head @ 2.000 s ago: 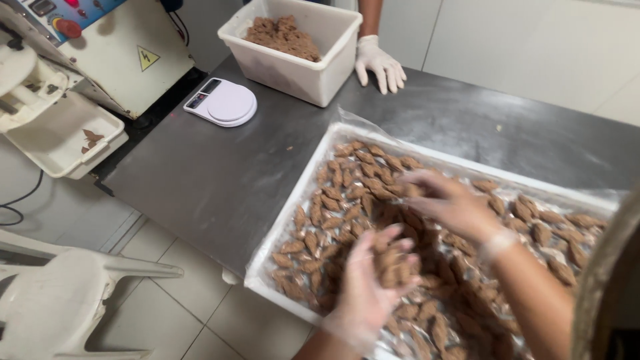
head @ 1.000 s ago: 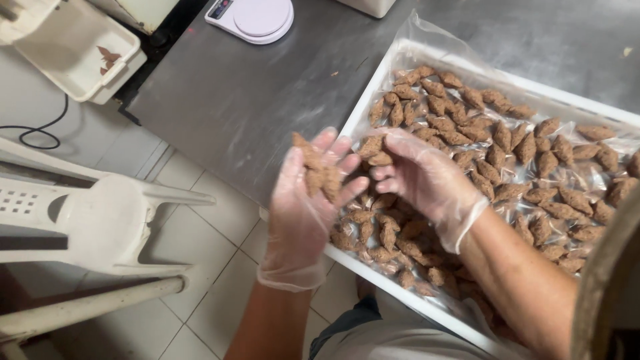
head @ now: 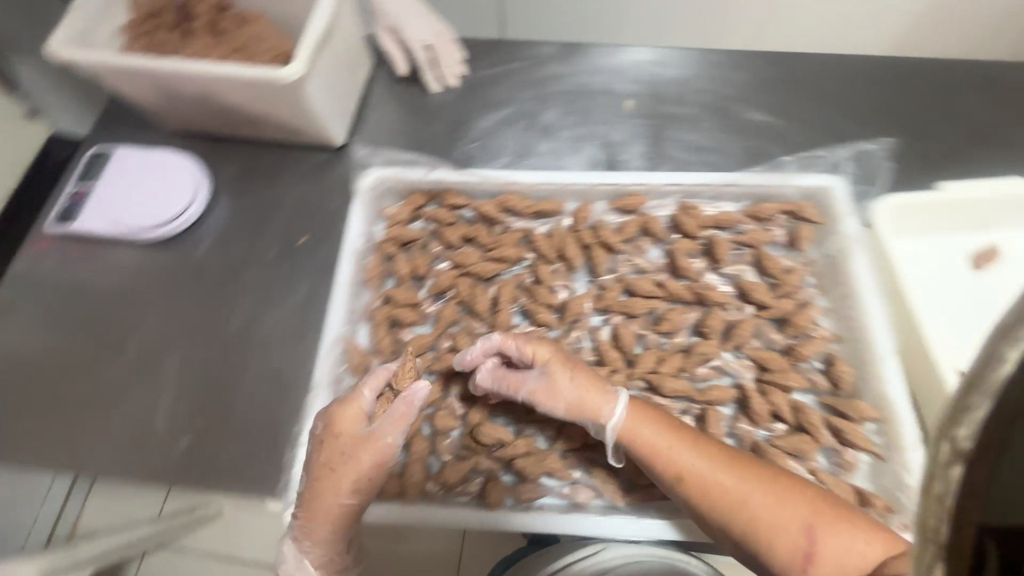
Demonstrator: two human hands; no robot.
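A white plastic tray (head: pixel 600 181) lined with clear film holds many brown, spindle-shaped croquettes (head: pixel 640 308) of a dough-like mixture. Over its left side, my left hand (head: pixel 352 448), in a clear disposable glove, is shut on croquettes (head: pixel 406 372) between thumb and fingers. Just to the right, my right hand (head: pixel 532 376), gloved alike, hovers above the croquettes with thumb and fingertips curled near each other. Whether anything small sits between those fingertips cannot be told. Its fingers do not touch my left hand.
On the dark metal table (head: pixel 184 344) are a white kitchen scale (head: pixel 136 192) at left and a white tub (head: pixel 232 96) of brown mixture behind. Another person's gloved hand (head: pixel 420 44) rests beside the tub. A second white tray (head: pixel 952 264) stands at right.
My hands have moved over the tray's left part, and my left hand, palm up with croquettes a second ago, has turned. The view has swung widely, bringing the tub and second tray into sight.
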